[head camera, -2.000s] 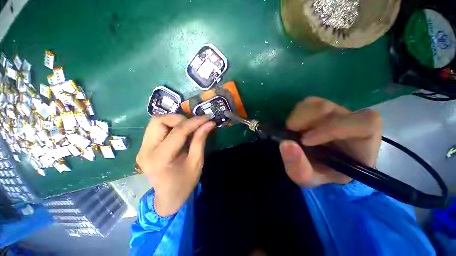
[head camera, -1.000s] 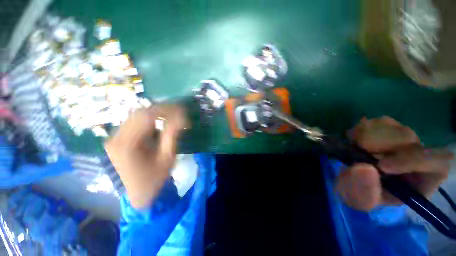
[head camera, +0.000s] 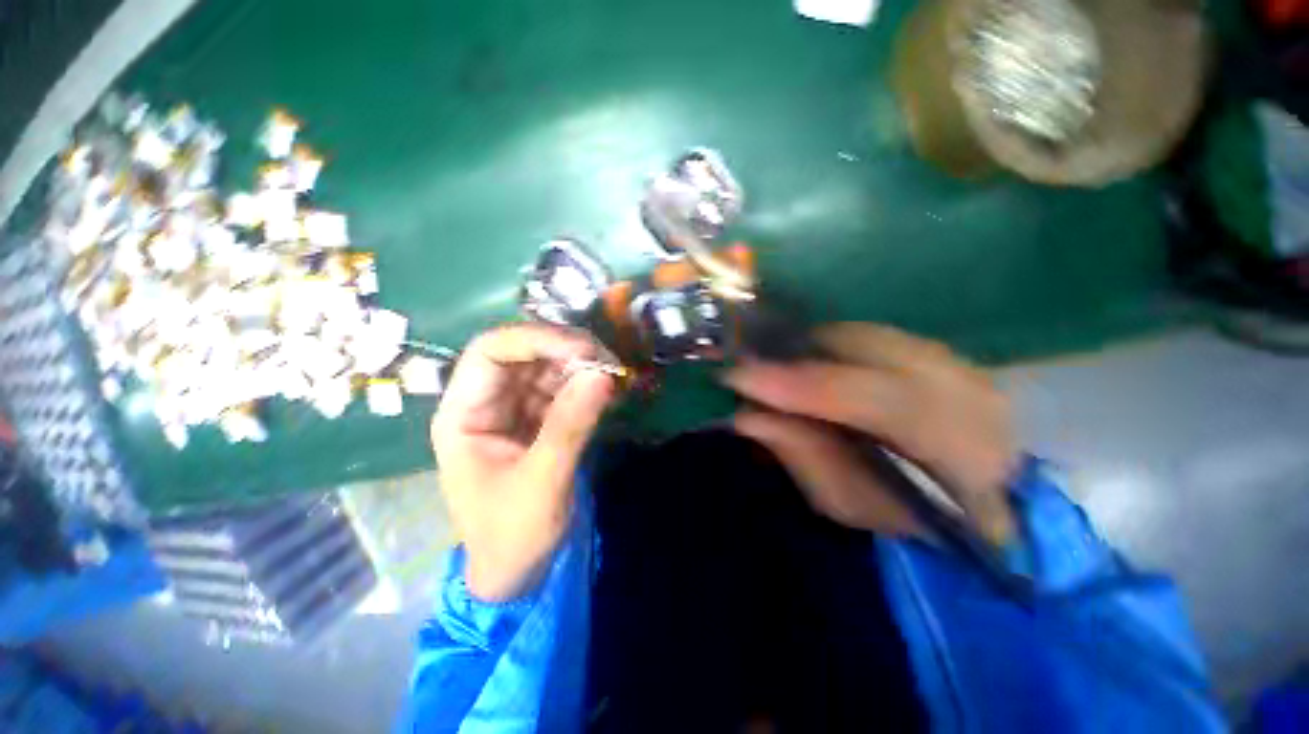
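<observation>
My left hand (head camera: 517,430) is just left of the orange fixture (head camera: 739,265), its thumb and fingertips closed on a thin solder wire (head camera: 428,349) that runs out to the left. My right hand (head camera: 890,423) holds the soldering iron (head camera: 777,327), blurred, its metal barrel pointing up-left over the fixture. A watch case (head camera: 678,323) with a white part inside sits on the fixture. A second case (head camera: 566,281) lies to the left and a third (head camera: 692,198) above, partly behind the iron's barrel. The iron's tip is too blurred to place exactly.
A large pile of batteries (head camera: 237,287) covers the left of the green bench (head camera: 488,129). A tan tub (head camera: 1148,136) with silvery wool (head camera: 1031,65) stands at upper right. A white piece (head camera: 837,10) lies at the top edge. Gridded trays (head camera: 266,566) are at lower left.
My left hand has come back from beside the battery pile to the fixture. My right hand has moved inward and the iron's barrel is now raised above the fixture. The camera view has shifted.
</observation>
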